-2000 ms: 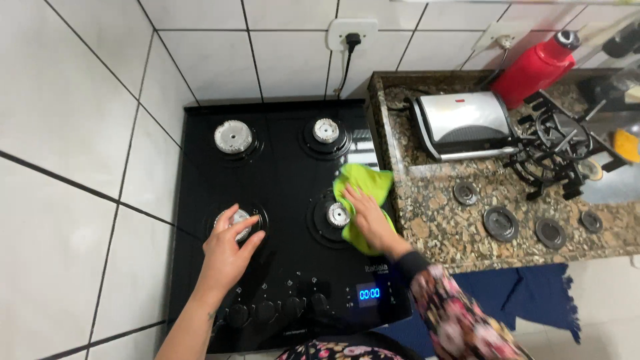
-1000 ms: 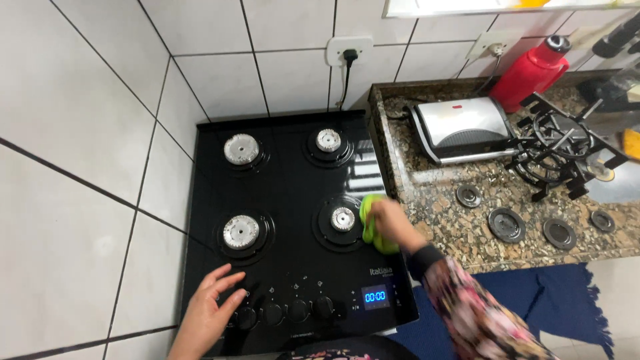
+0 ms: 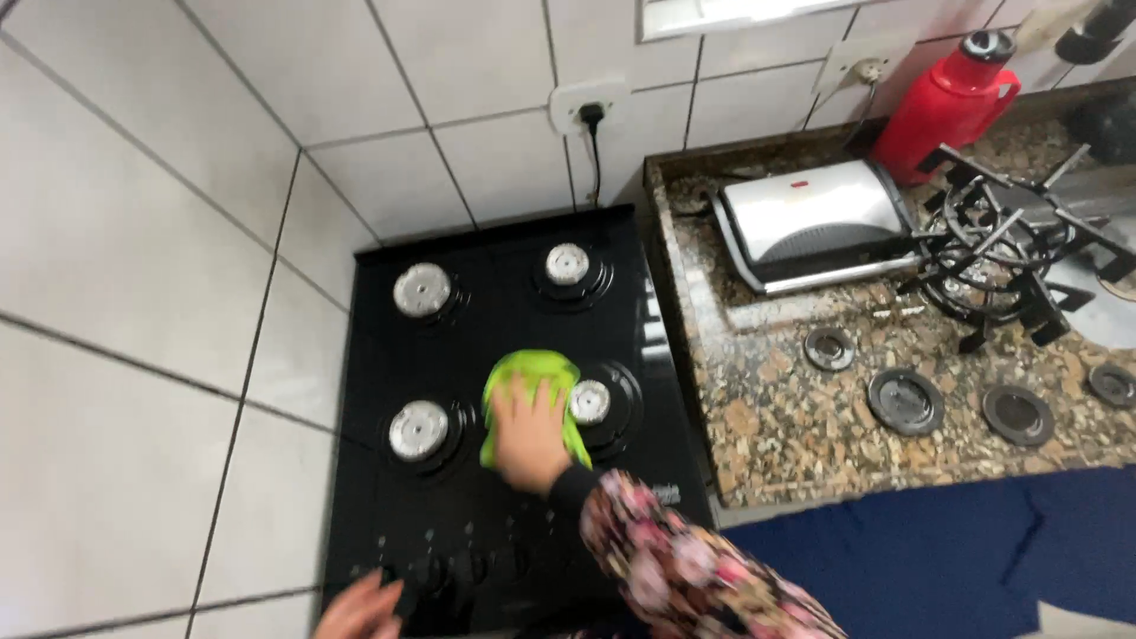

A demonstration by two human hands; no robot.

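My right hand [image 3: 530,435] presses a lime-green cloth [image 3: 532,364] flat on the black glass cooktop [image 3: 497,328], just left of the front right burner [image 3: 589,403]. The front left burner [image 3: 418,430] lies left of the cloth. Two more burners, back left [image 3: 422,289] and back right [image 3: 567,264], are uncovered. My left hand [image 3: 362,611] is blurred and partly cut off at the bottom edge, near the control knobs [image 3: 479,565]; nothing shows in its fingers.
On the granite counter [image 3: 772,390] stand a silver electric grill [image 3: 816,222], stacked black pan supports [image 3: 994,240], several burner caps [image 3: 905,401] and a red thermos [image 3: 945,106]. A black plug [image 3: 592,114] sits in the tiled wall. Dark blue fabric [image 3: 923,550] lies below the counter.
My right hand has moved the green cloth from the right side of the front right burner to its left side. My left hand is lower in view.
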